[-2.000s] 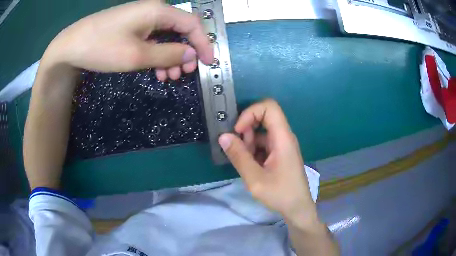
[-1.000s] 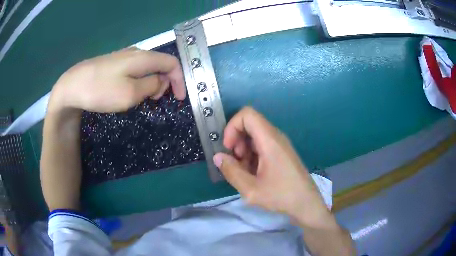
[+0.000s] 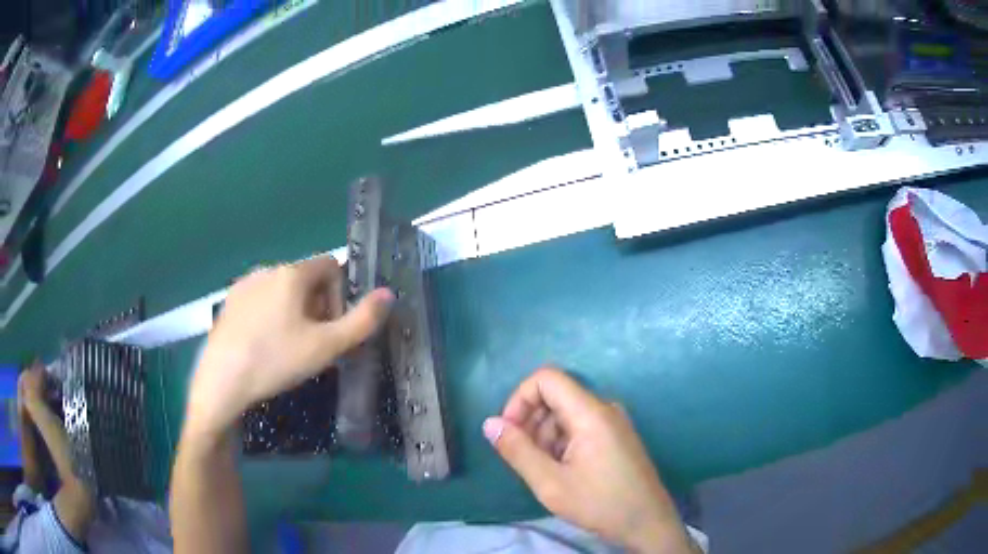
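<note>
My left hand [image 3: 287,341] grips a grey metal fixture bar [image 3: 365,233], thumb across it; the bar is slightly blurred and stands upright in the picture. Just right of it lies a second fixture bar [image 3: 420,379] with a row of round seats, its upper part ribbed at the side. The black parts tray [image 3: 293,422] with glittering small rings is partly hidden behind my left hand and the bar. My right hand [image 3: 580,454] is right of the bars, touching neither, thumb apart from the curled fingers. No part shows in it; its palm is hidden.
A silver-white machine frame [image 3: 704,173] stands at the upper right. A white and red cloth [image 3: 937,276] lies at the right edge. Stacked ribbed bars [image 3: 108,417] and another person's hands [image 3: 41,406] are at left. A blue bin [image 3: 200,33] is at the upper left.
The view has shifted, showing more of the machine and far side. My left hand has moved from the tray onto a bar. Two bars now show side by side. My right hand has come off the bar.
</note>
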